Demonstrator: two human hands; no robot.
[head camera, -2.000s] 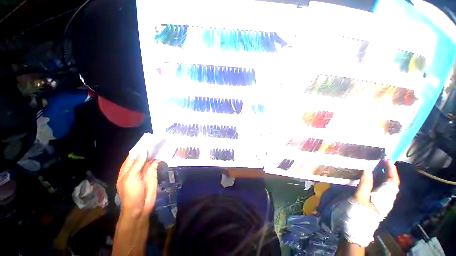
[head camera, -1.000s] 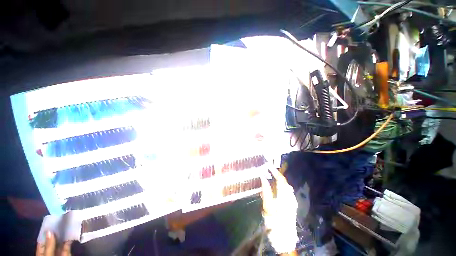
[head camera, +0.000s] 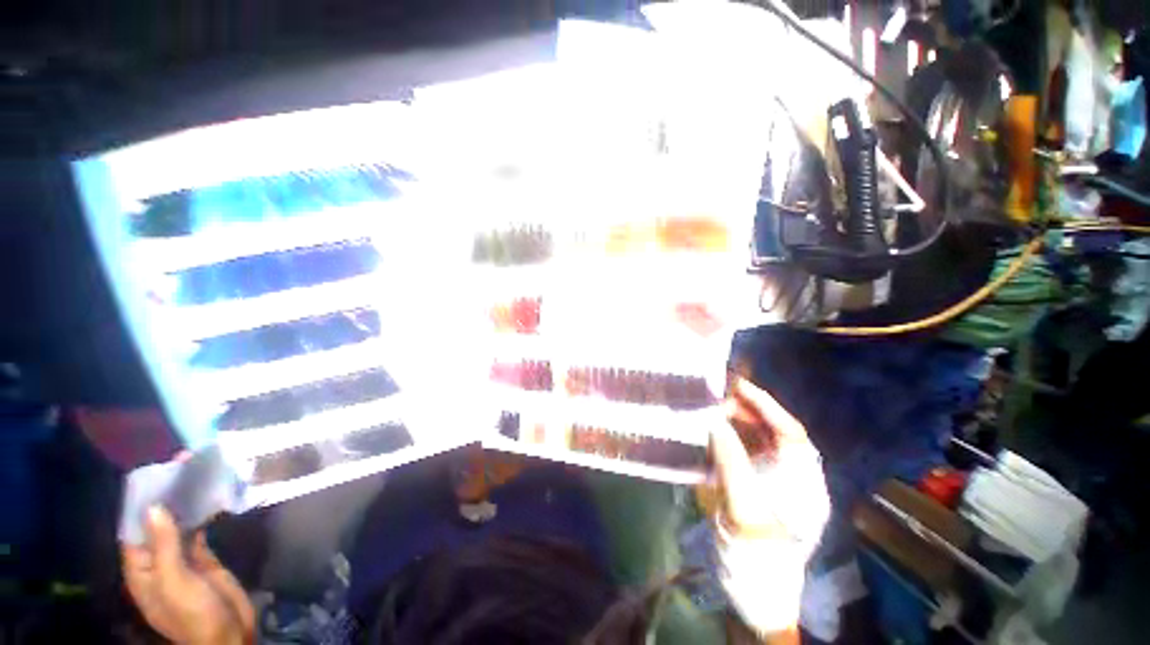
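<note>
The open thread shade card (head camera: 435, 290) fills the middle, its upper part glaring white. Rows of blue thread samples (head camera: 278, 271) show on its left page, red and brown ones (head camera: 637, 384) on its right page. My left hand (head camera: 183, 573) is at the card's lower left corner, holding a small pale swatch (head camera: 183, 491) against it. My right hand (head camera: 763, 473) grips the card's lower right edge, with a white covering around the wrist. The fingertips behind the card are hidden.
A dark ribbed device, perhaps an iron (head camera: 851, 202), with cables is right of the card. A yellow-orange cord (head camera: 940, 315) curves behind my right hand. Dark blue cloth (head camera: 870, 403) and white crumpled material (head camera: 1028, 517) lie at the right. A dark-haired head (head camera: 505, 599) is at the bottom.
Since a second ago the card's lower corners sit higher in view and its pages meet at a sharper angle. Both hands show more fully. Earlier, the view turned towards the right-hand side.
</note>
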